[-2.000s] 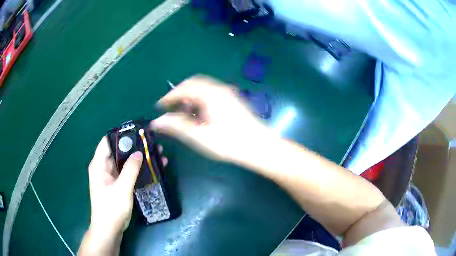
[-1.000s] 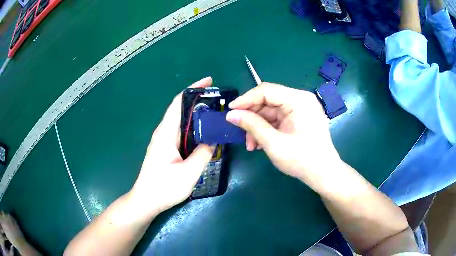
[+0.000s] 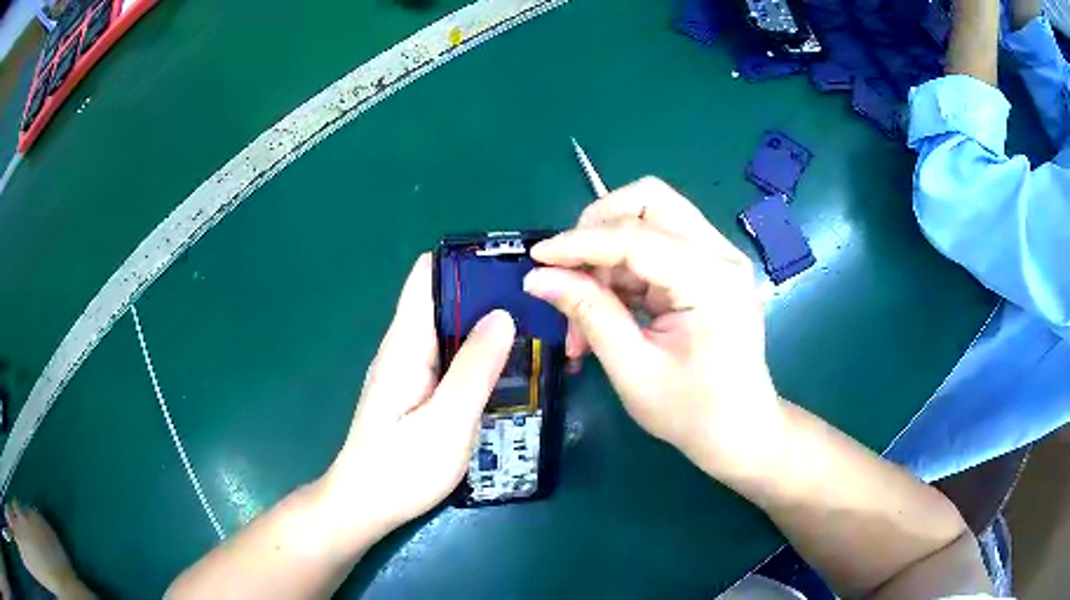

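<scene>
A black phone body (image 3: 447, 307) is held upright in view by my left hand (image 3: 422, 422), with my thumb over its front. A dark blue cover plate (image 3: 491, 285) lies over the phone's upper half. My right hand (image 3: 692, 316) has its thumb and forefinger at the plate's upper right edge; whether they grip it is hard to tell. A red wire (image 3: 458, 302) shows along the left inner edge. The yellow-orange flex cable (image 3: 536, 375) shows below the plate. The silvery-white circuit board (image 3: 507, 457) is at the lower end. The round part is hidden.
A pointed silvery tool (image 3: 589, 168) lies behind my right hand. Two loose cover plates (image 3: 778, 238) lie to the right, with a plate pile (image 3: 862, 53) beyond. A co-worker's blue sleeve (image 3: 986, 164) is at right. A red tray (image 3: 73, 73) is upper left, past the curved rail (image 3: 293, 111).
The cover plate has moved from held above the phone, over the round part, to lying against its upper half. The round part is now covered. The phone sits slightly lower in view.
</scene>
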